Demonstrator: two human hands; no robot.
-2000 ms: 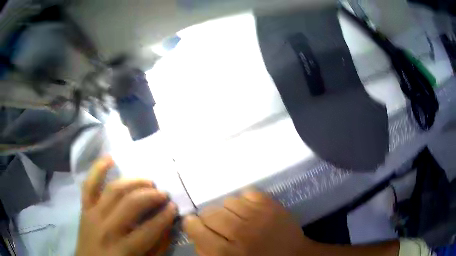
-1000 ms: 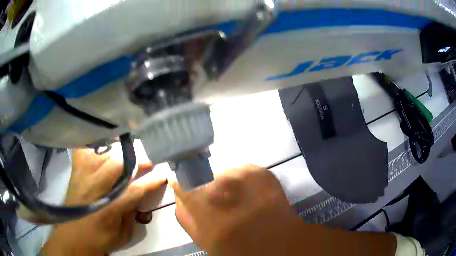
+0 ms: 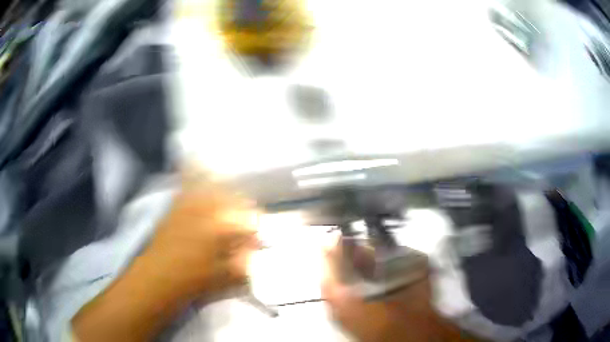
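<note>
The white sewing machine head (image 3: pixel 428 87) fills the upper middle, blurred and overexposed. My left hand (image 3: pixel 207 234) is at its left end, low over the table, fingers pointing right. My right hand (image 3: pixel 381 287) is below the machine head, partly hidden by blurred metal parts (image 3: pixel 378 247). A whitish panel (image 3: pixel 287 267) shows brightly lit between the hands, with a thin dark line across it. Blur hides the fingertips, so I cannot tell whether either hand grips the panel.
The curved dark pattern piece (image 3: pixel 501 280) lies right of my right hand. Black-handled scissors (image 3: pixel 572 240) and a green-handled tool (image 3: pixel 583 219) are at the far right. Dark grey cloth (image 3: pixel 130 113) is heaped at the left. A yellow band (image 3: pixel 267 30) is on top of the machine.
The view has shifted, showing the machine's top instead of its lettered side. My hands, close together before, are now apart, with the bright panel between them.
</note>
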